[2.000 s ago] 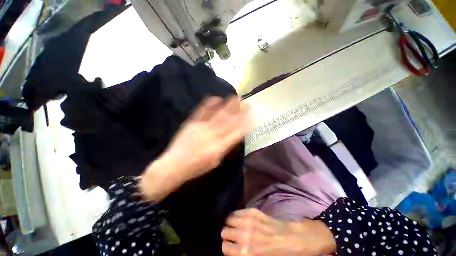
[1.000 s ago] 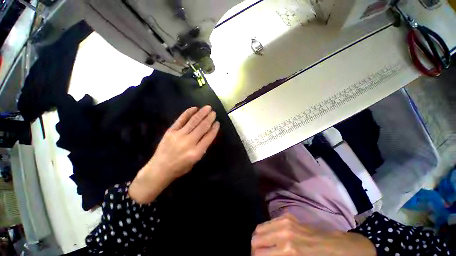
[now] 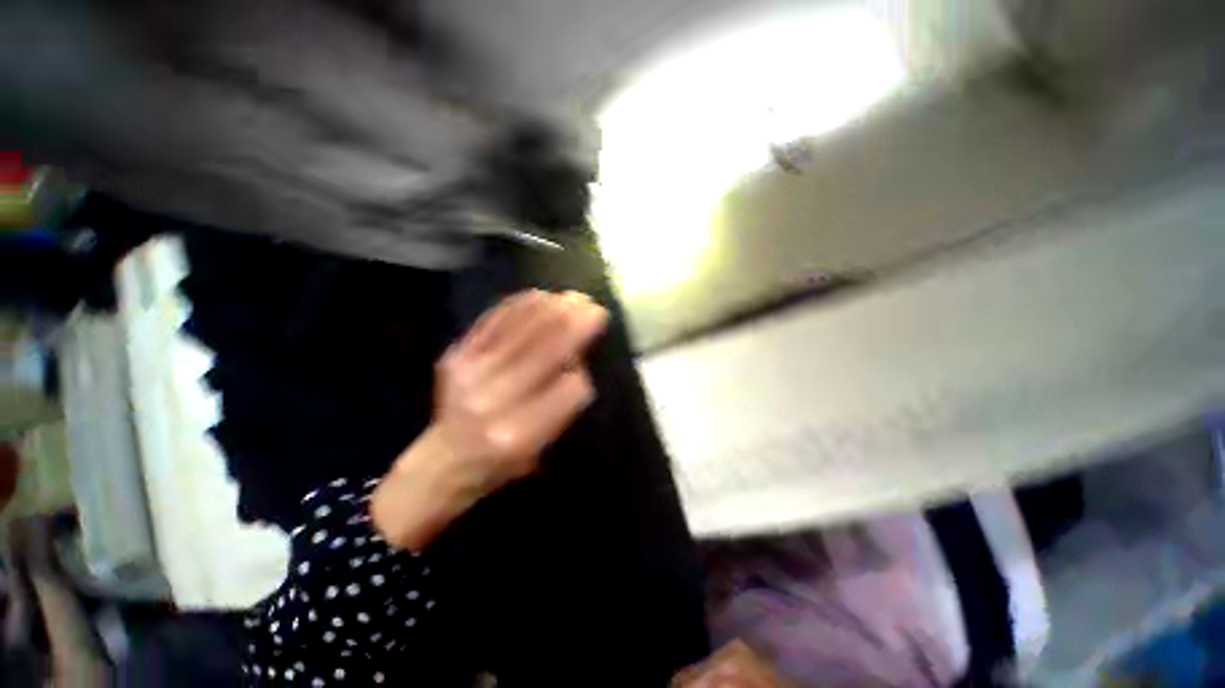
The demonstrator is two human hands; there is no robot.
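Observation:
The black garment piece point(image 3: 564, 565) covers the left of the table and hangs down over its front edge. Its straight right edge runs up to the presser foot area point(image 3: 537, 239) under the sewing machine head point(image 3: 336, 148). My left hand point(image 3: 517, 383) lies on the cloth just below the needle area, fingers bent and blurred; whether it pinches the cloth is unclear. My right hand point(image 3: 732, 668) is mostly cut off by the bottom edge, at the cloth's lower right edge; its grip is hidden. The whole view is blurred.
The pale machine bed point(image 3: 914, 417) with its ruler strip extends right, under a bright lamp glow. A small metal part point(image 3: 789, 157) lies on it. Pink cloth point(image 3: 846, 605) and a black strap show below. A pale bin point(image 3: 1142, 578) stands lower right. Part of a person's arm point(image 3: 61, 618) shows lower left.
The view has tilted and blurred. My left hand's fingers have gone from flat to bent near the needle. My right hand has dropped mostly out of view. The scissors are no longer seen.

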